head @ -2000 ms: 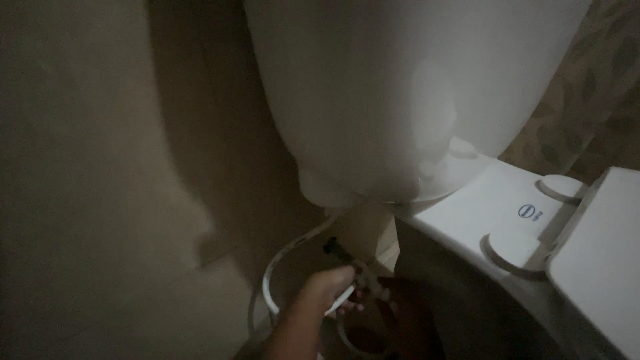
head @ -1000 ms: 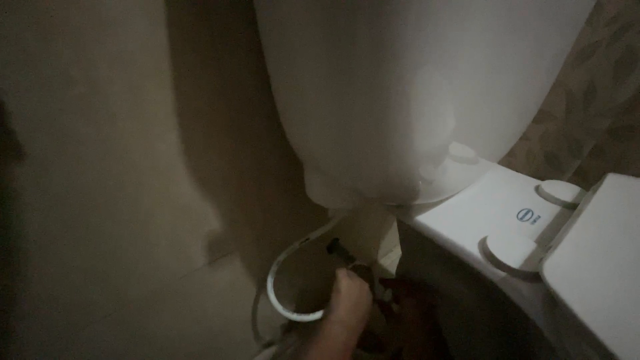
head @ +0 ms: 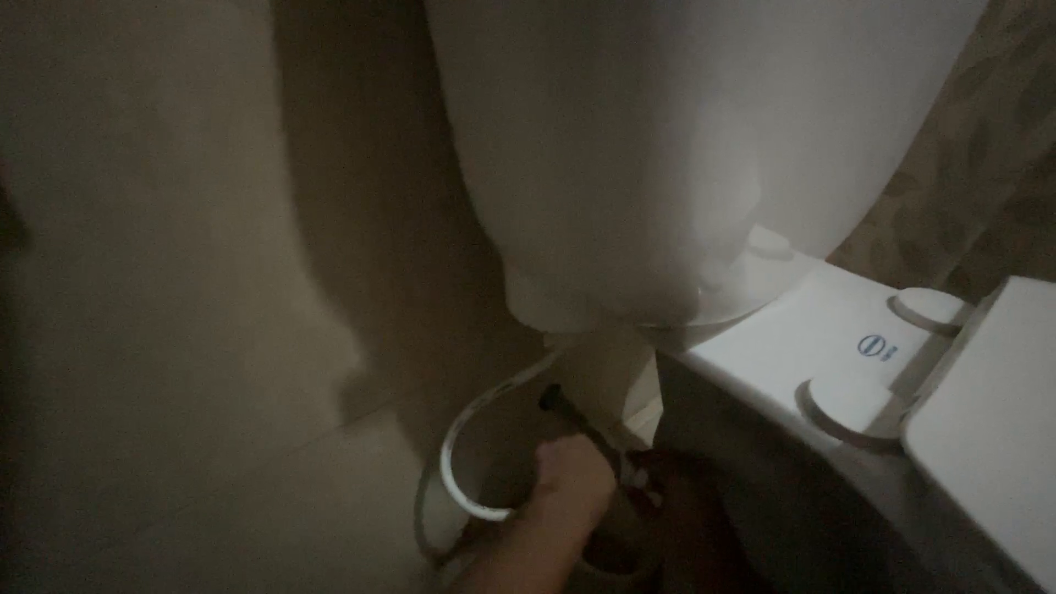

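A white flexible hose [head: 450, 462] curves down from below the white ceramic cistern [head: 594, 165] to my left hand [head: 573, 478], whose fingers are hidden under its back. Just above that hand, a dark fitting [head: 561, 400] stands out from the wall. My right hand [head: 652, 487] is in deep shade to the right, its fingertips close to a small pale piece near the fitting. Whether the fingers grip it cannot be made out in the dim light.
The toilet's white rear deck [head: 808, 330] and hinged seat [head: 998, 396] lie at the right, beside its shaded ceramic side [head: 742, 437]. Pale wall tiles [head: 165, 289] fill the left, and leaf-patterned tiles [head: 949, 190] show at the upper right.
Two seconds ago my left hand's thumb and fingers showed beside the hose; now its back faces the camera and hides them. That hand has moved slightly right. My right hand stays close by.
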